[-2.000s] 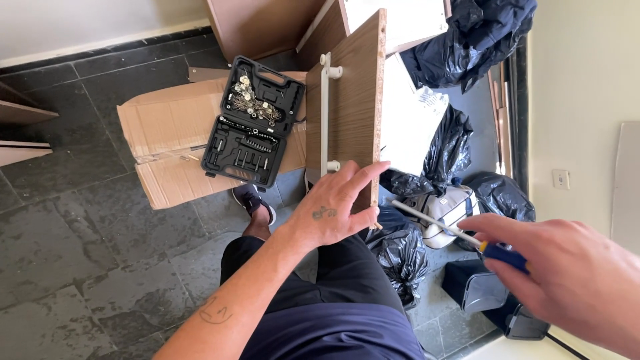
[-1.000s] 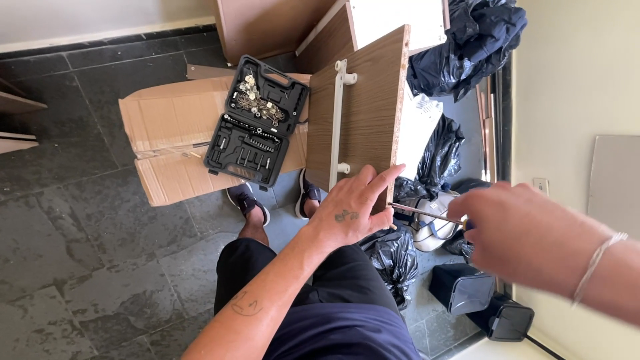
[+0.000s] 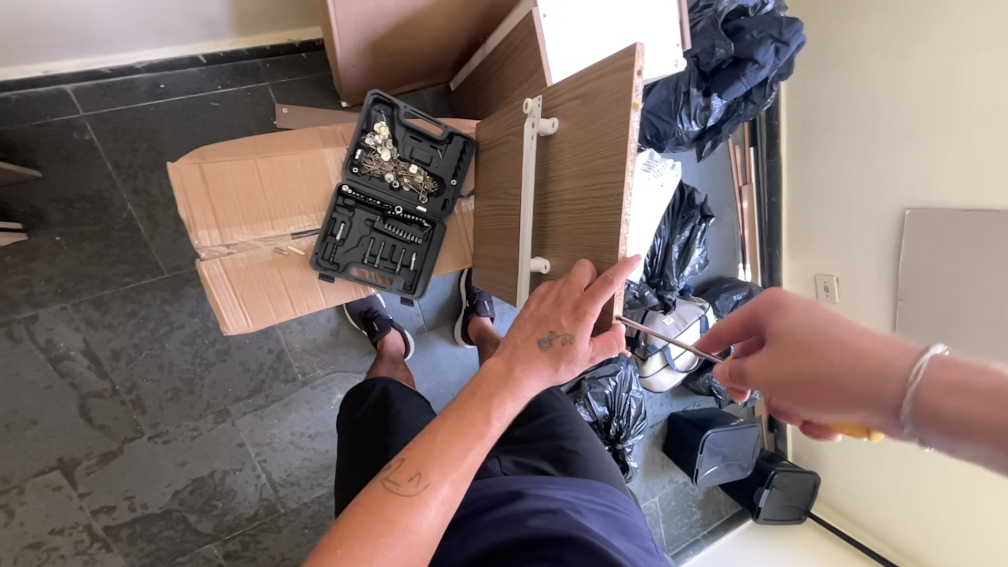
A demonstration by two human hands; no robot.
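My left hand [image 3: 559, 327] grips the lower corner of a wood-grain particleboard panel [image 3: 583, 165], thumb and fingers around its raw edge. A white metal drawer runner [image 3: 529, 197] with small rollers lies along the panel's face. My right hand [image 3: 795, 362] is closed on a screwdriver [image 3: 669, 340], whose yellow handle end shows below the palm. The screwdriver's tip meets the panel's edge near the corner, close to my left thumb. Whether a screw sits at the tip is too small to tell.
An open black tool case [image 3: 378, 272] with sockets, bits and loose screws lies on flattened cardboard [image 3: 268, 189] on the tiled floor. Behind the panel stands a cabinet carcass [image 3: 504, 71]. Black plastic bags [image 3: 614, 402], a grey bag [image 3: 669, 370] and dark bins [image 3: 713, 445] are at right.
Two seconds ago the screwdriver's tip was apart from the panel; now it is at the edge. My right hand has turned around the handle. My left hand stays on the corner.
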